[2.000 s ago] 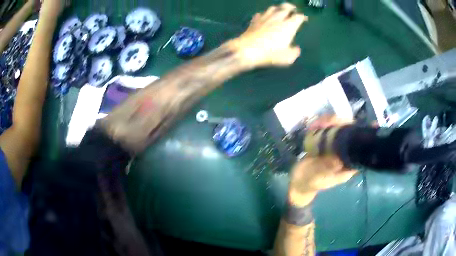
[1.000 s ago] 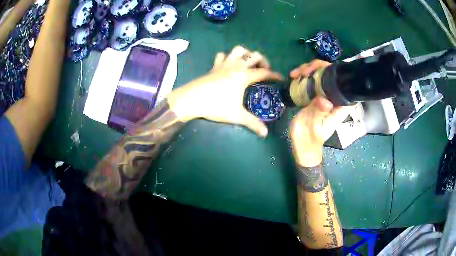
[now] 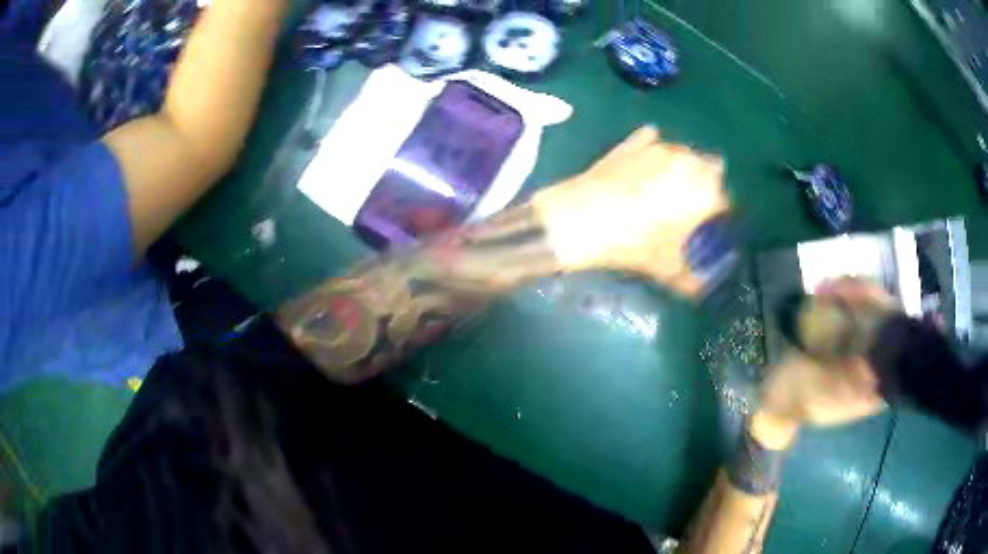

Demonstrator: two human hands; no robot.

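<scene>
My left hand is over the middle of the green bench, back of the hand up and blurred, with a round board assembly at its fingers, partly covered by them. My right hand is shut on the electric screwdriver, a thick black cylinder with a tan band. The driver tip is near the white feeder, apart from the board in my left hand. A second round board assembly lies beyond, above the feeder. A third round board assembly lies farther back.
The screw feeder stands behind my right hand. Loose screws are scattered beside it. A smartphone lies on a white sheet. White-faced units are at the back. A neighbour's bare arm and a dark heap are at the left.
The view has shifted. The board is now away from the driver tip, at my left fingers. The screwdriver has moved to the feeder, still in my right hand.
</scene>
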